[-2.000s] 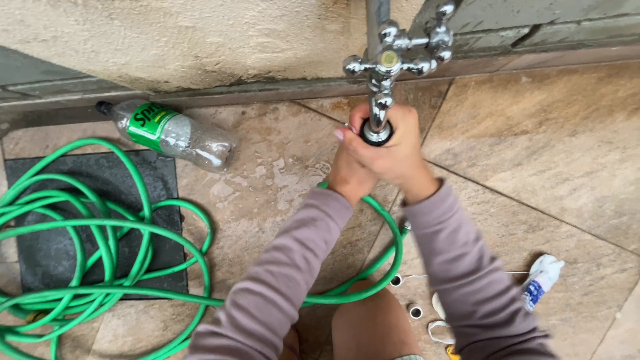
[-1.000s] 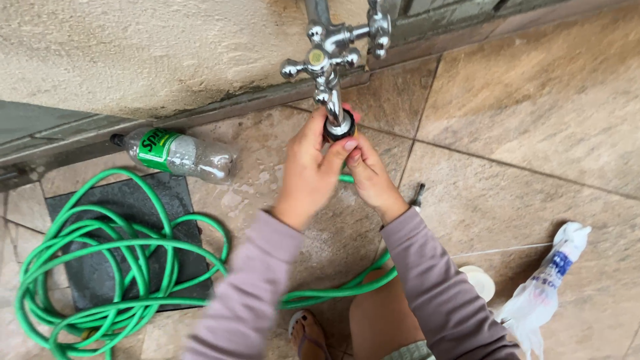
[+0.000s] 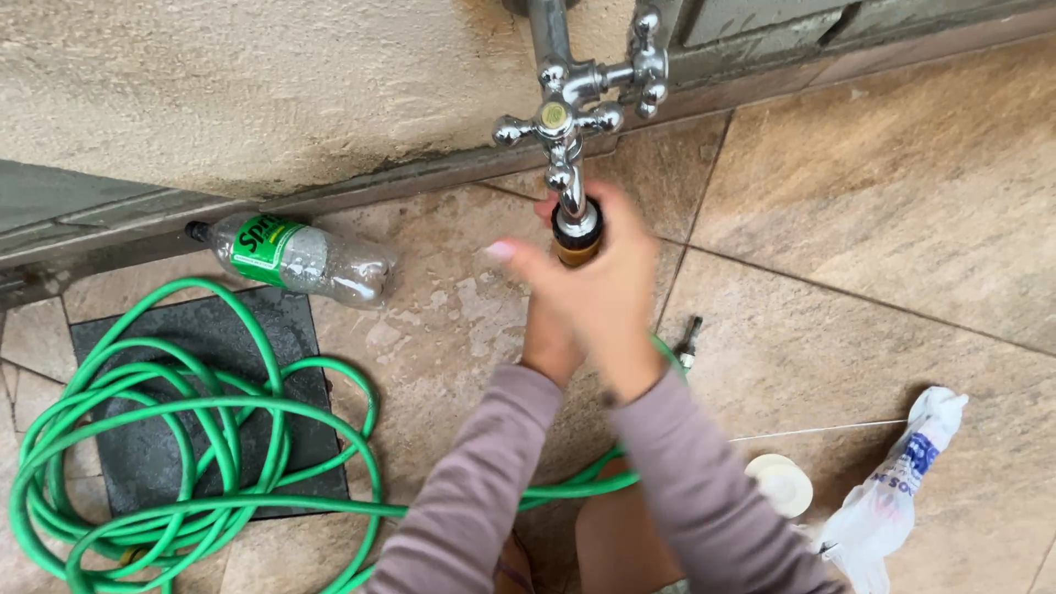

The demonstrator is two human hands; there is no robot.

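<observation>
A chrome double tap with cross handles (image 3: 554,118) comes out from the wall at the top. On its spout sits a black and orange hose connector (image 3: 577,235). My right hand (image 3: 606,280) is at the connector's right side, thumb stretched out to the left, and looks blurred. Behind it, my left hand (image 3: 551,326) is largely hidden; some fingertips show left of the connector, and its hold cannot be made out. The green garden hose (image 3: 247,499) lies coiled at the left and runs under my forearms.
A plastic soda bottle (image 3: 301,256) lies by the wall. A dark square slab (image 3: 305,330) is under the hose coil. On the tiles at the right are a small hose nozzle (image 3: 691,342), a cream roll (image 3: 780,485) and a white plastic bag (image 3: 879,503).
My right thumb has swung out to the left, and my left hand has moved lower behind the right. The orange part below the black ring now shows.
</observation>
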